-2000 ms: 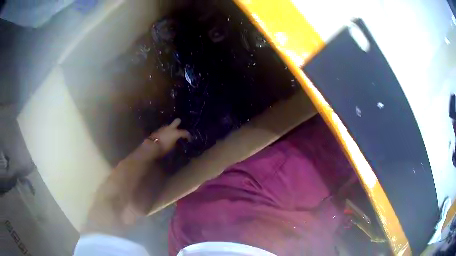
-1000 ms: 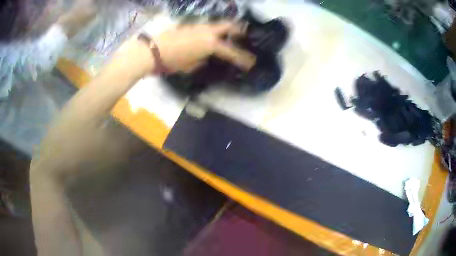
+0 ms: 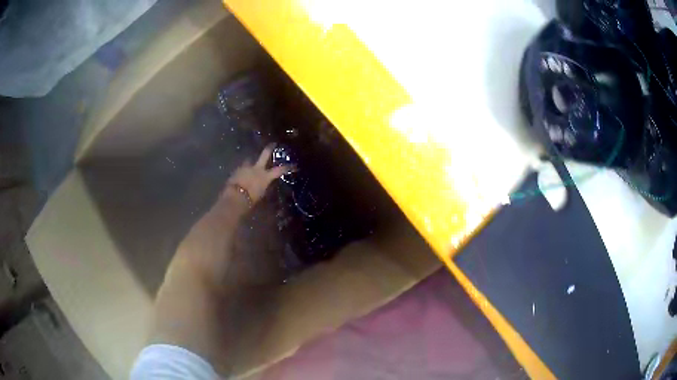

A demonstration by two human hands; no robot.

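My left hand reaches down into an open cardboard box, with a thin band at the wrist. Its fingers are apart, at a glossy black part among dark shiny pieces in the box's shadow. It does not look closed on the part. The pieces are too dark and blurred to tell one from another. My right hand is out of the picture. A black perforated housing lies on the white tabletop at the upper right, with a thin green wire.
Yellow tape edges the bench beside the box. A black mat lies at the right. More black parts are heaped at the upper right corner. A pale covered shape is at the upper left. Magenta clothing shows below the box.
One second ago my left hand was over black housings on the tabletop. It is now down inside the box. The view has swung left. Black housings now show beside the mat, unlike two seconds ago.
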